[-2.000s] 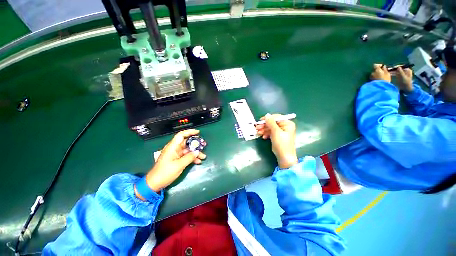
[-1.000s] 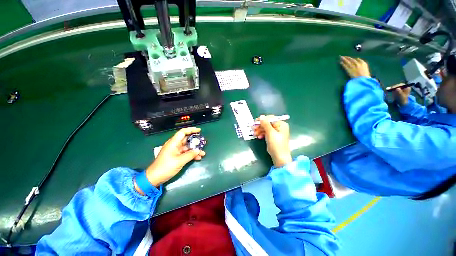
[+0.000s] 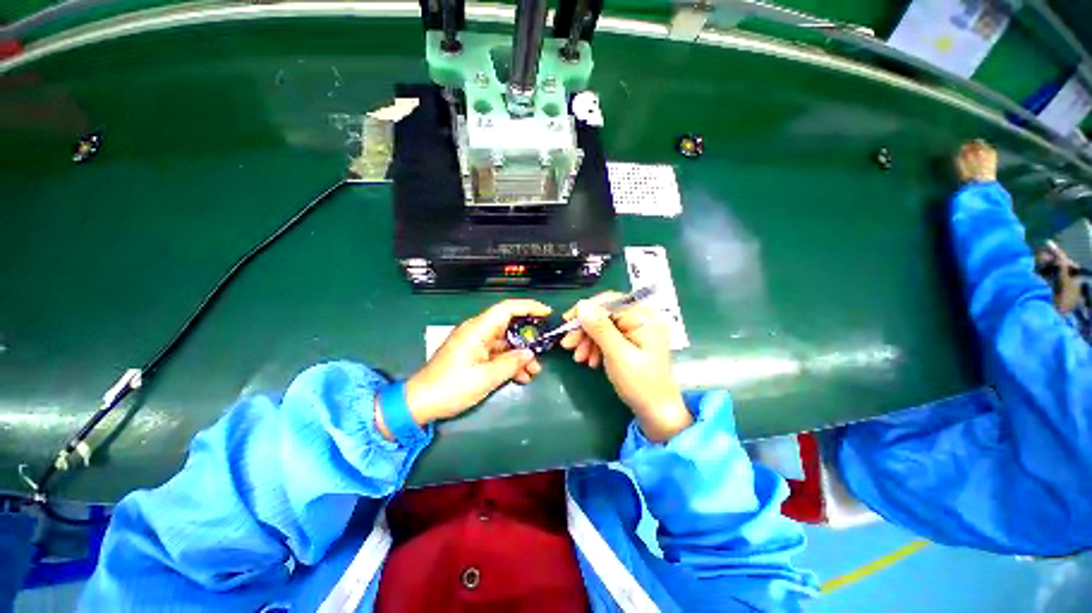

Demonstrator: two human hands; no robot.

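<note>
My left hand (image 3: pixel 469 365), with a blue wristband, holds a round electronic unit (image 3: pixel 528 333) with a dark rim and a yellowish centre, in front of the press. My right hand (image 3: pixel 629 357) holds thin tweezers (image 3: pixel 608 309). Their tip is at the unit's right side; whether it touches, or carries a piece, is too small to tell. The white adhesive sheet (image 3: pixel 654 287) lies on the bench behind my right hand, which partly covers it. A small white pad (image 3: pixel 438 340) shows beside my left hand.
The press has a black base (image 3: pixel 503 247), a green plate (image 3: pixel 475 89) and a clear block (image 3: pixel 517 164). A dotted card (image 3: pixel 644 189) lies right of it. A black cable (image 3: pixel 243 260) runs left. Several units lie along the bench. Another worker's arm (image 3: pixel 1006 269) reaches in at right.
My right hand has moved left with the tweezers, from the adhesive sheet to the unit. The view has shifted, so the press appears further right. The other worker's hand has reached further back.
</note>
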